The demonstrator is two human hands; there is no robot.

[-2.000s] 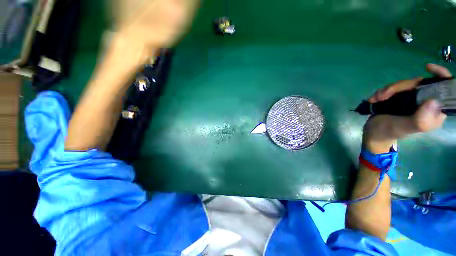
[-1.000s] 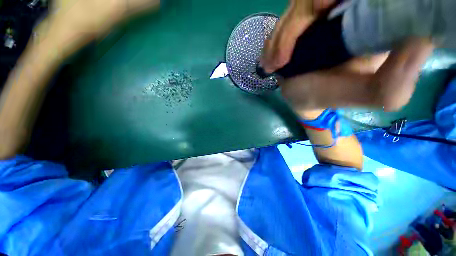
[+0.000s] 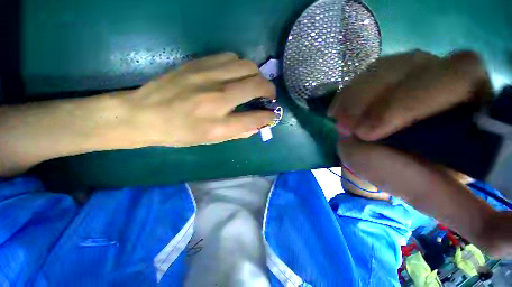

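My left hand point(image 3: 208, 101) pinches a small round assembly point(image 3: 276, 116) between thumb and fingers, just below and left of the silver disc; a silvery rim and a small white part show at the fingertips. My right hand point(image 3: 410, 101) is wrapped round the dark grip of the electric screwdriver point(image 3: 449, 143), to the right of the disc. Its nose lies near the lower edge of the screw dispensing plate point(image 3: 331, 50), a disc with many tiny holes. The driver bit cannot be made out. The pointed white label point(image 3: 270, 68) is partly covered by my left fingers.
The green bench mat point(image 3: 224, 162) reaches to its front edge by my smock. Dark specks point(image 3: 151, 58) lie on the mat behind my left hand. A dark strip stands at the far left. Red and yellow items point(image 3: 443, 255) show at the lower right, below the bench.
My left hand has come in from the left and now shows the small assembly at its fingertips. My right hand with the screwdriver has moved down and right, off the disc's face.
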